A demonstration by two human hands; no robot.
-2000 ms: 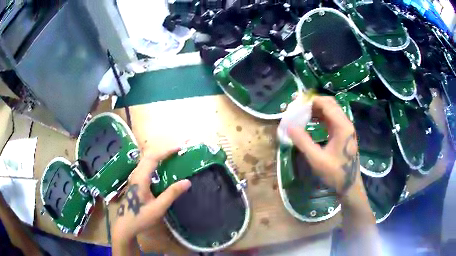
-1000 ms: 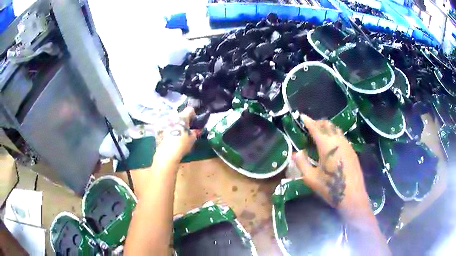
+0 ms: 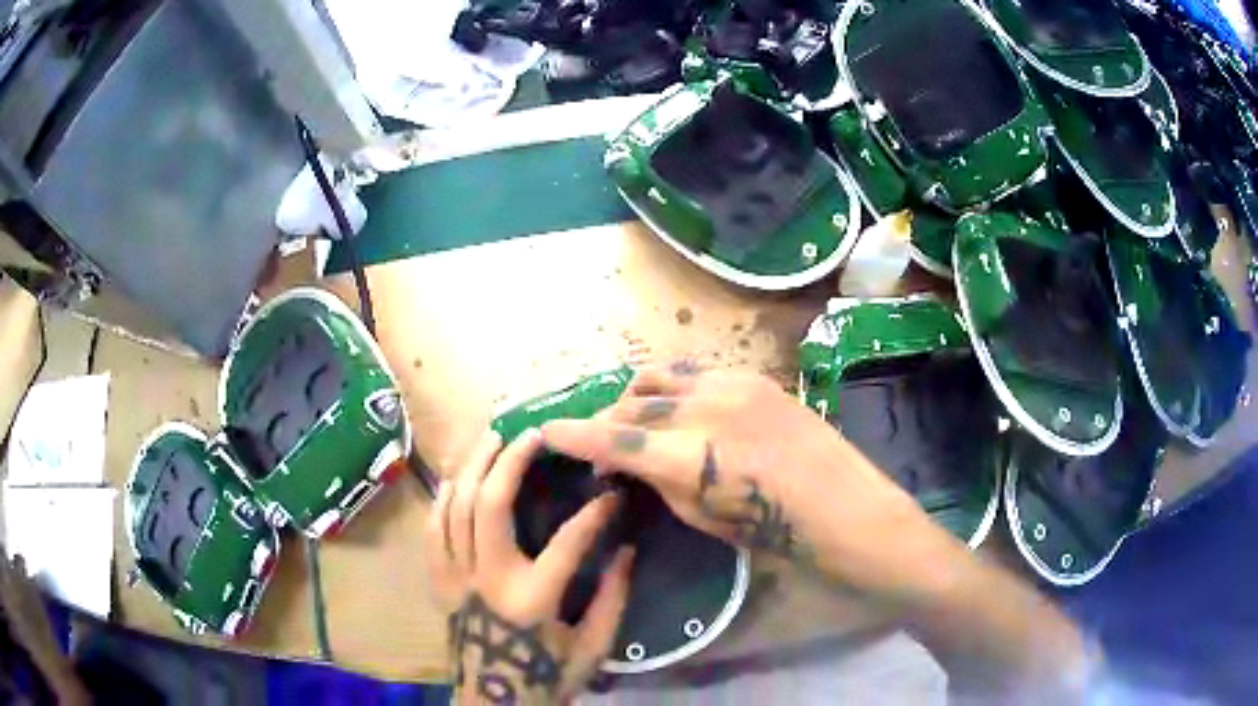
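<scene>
A green car-shaped shell (image 3: pixel 563 403) lies on the bench in front of me, its pale-rimmed rounded end towards me. My left hand (image 3: pixel 517 545) is over its left side, fingers bent around a dark part (image 3: pixel 591 531) in the opening. My right hand (image 3: pixel 717 448) reaches across the shell's top end, its fingertips close to my left fingers; its grip is hidden. The part's shape is mostly covered by my hands. The white glue bottle (image 3: pixel 879 258) with a yellowish tip stands to the right, behind another green shell (image 3: pixel 883 328).
Two green shells with dark inserts (image 3: pixel 311 400) stand at left. More green shells (image 3: pixel 945 104) overlap at right and back. Loose black parts (image 3: pixel 621 42) lie behind. A grey panel (image 3: pixel 166 152), black cable (image 3: pixel 338 221) and paper sheets (image 3: pixel 58 483) are at left. Part of another person's arm (image 3: pixel 35 628) shows at lower left.
My left hand has come back from the black heap to the front shell, with a dark part now at its fingers. My right hand has moved left from the shell pile onto the front shell.
</scene>
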